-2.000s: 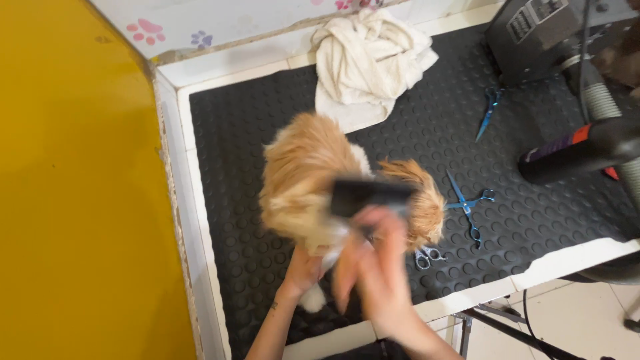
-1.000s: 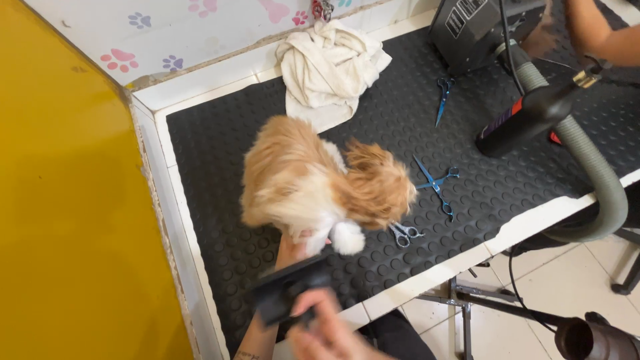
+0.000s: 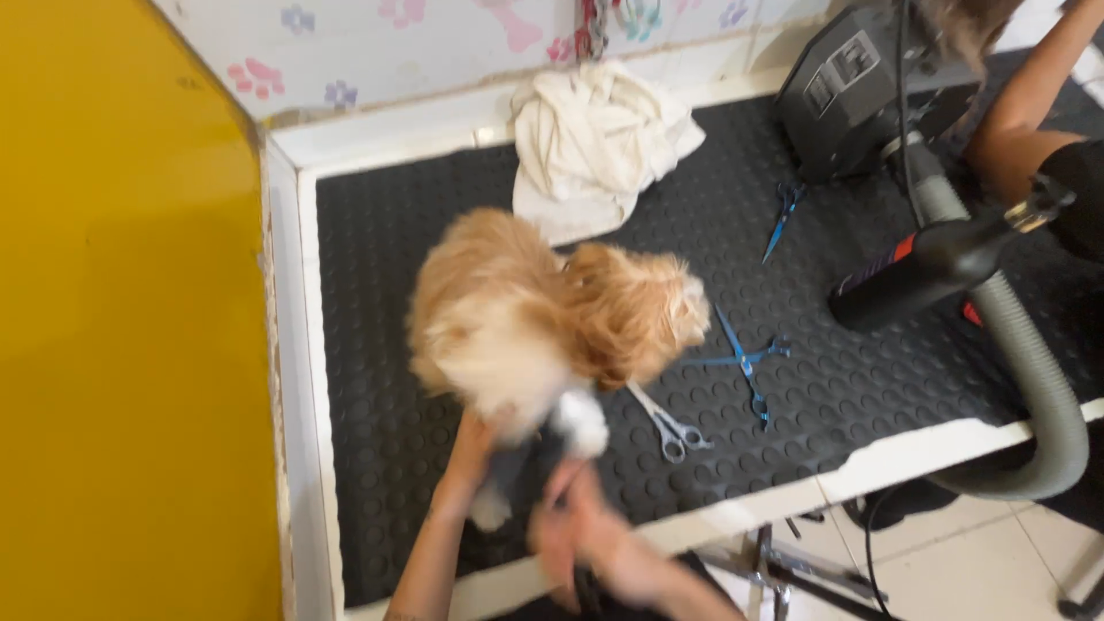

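Note:
A tan and white long-haired dog (image 3: 500,319) is on the black rubber mat, its head toward the right. My left hand (image 3: 479,435) reaches in under the dog's flank, its fingers hidden by the fur. In my right hand (image 3: 569,509) is a dark grooming brush (image 3: 524,470), blurred, against the fur low on the dog's near side, beside a white paw (image 3: 581,423). Silver scissors (image 3: 673,431) lie just right of the dog, and crossed blue scissors (image 3: 745,362) lie past its muzzle.
A cream towel (image 3: 595,147) lies by the wall. Another blue pair of scissors (image 3: 783,220), a black spray bottle (image 3: 918,272), a dryer (image 3: 841,86) and its grey hose (image 3: 1035,371) are at the right. Another person's arm (image 3: 1026,112) shows at upper right. The table's white edge (image 3: 733,513) runs nearby.
My right hand has moved the brush from below the dog up to its near side since one second ago. Another person's arm, absent two seconds ago, is in view.

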